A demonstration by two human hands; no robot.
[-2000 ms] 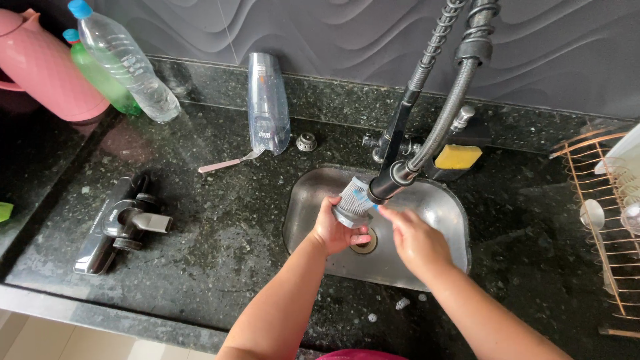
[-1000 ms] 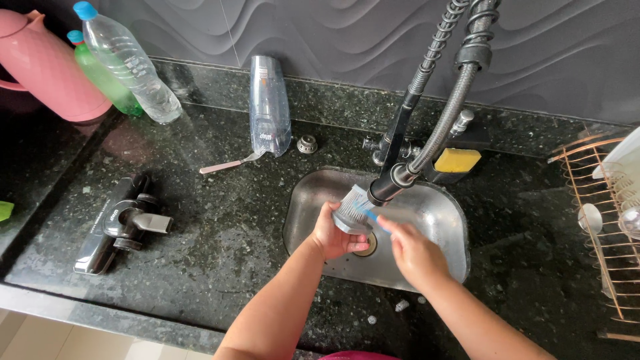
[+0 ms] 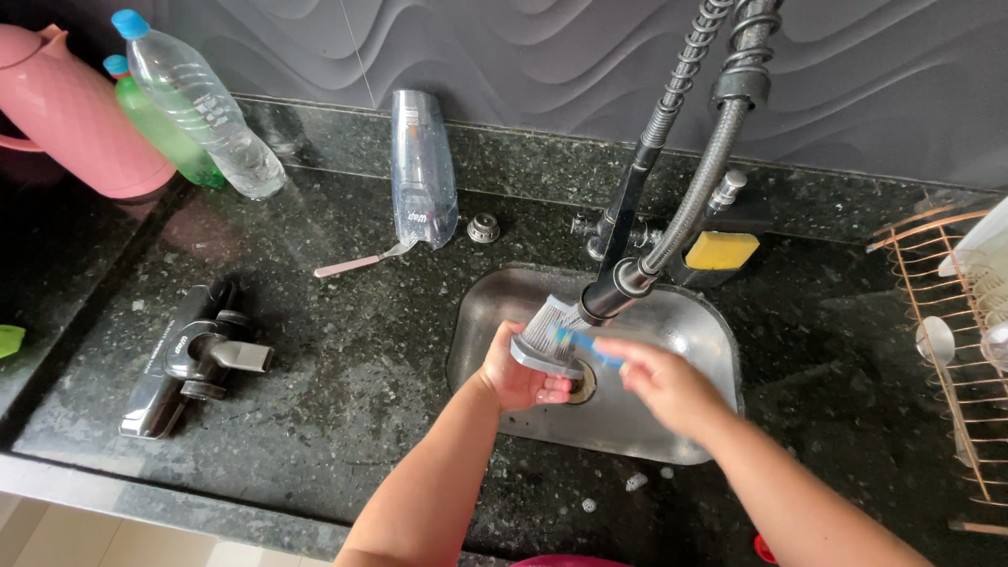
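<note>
Over the steel sink [image 3: 677,394], my left hand [image 3: 520,374] holds a pleated vacuum cleaner filter [image 3: 545,335] by its grey rim, tilted beneath the spout of the spring faucet [image 3: 614,295]. My right hand [image 3: 665,382] grips a small blue brush [image 3: 594,345], somewhat blurred, with its head against the pleats. Left of the sink lie a fork with a pink handle [image 3: 348,266], a clear plastic dust container [image 3: 425,173] leaning on the backsplash, and a metal sink strainer [image 3: 483,227].
A vacuum floor head [image 3: 193,354] lies on the left counter. Behind it stand a clear bottle [image 3: 209,110], a green bottle [image 3: 169,130] and a pink thermal jug [image 3: 87,118]. A yellow sponge [image 3: 722,250] sits in a holder by the faucet. A copper wire dish rack [image 3: 937,315] is at the right.
My right hand and the brush have shifted slightly over the filter's pleats. The brush shows more plainly now than two seconds ago. My left hand keeps its hold on the filter.
</note>
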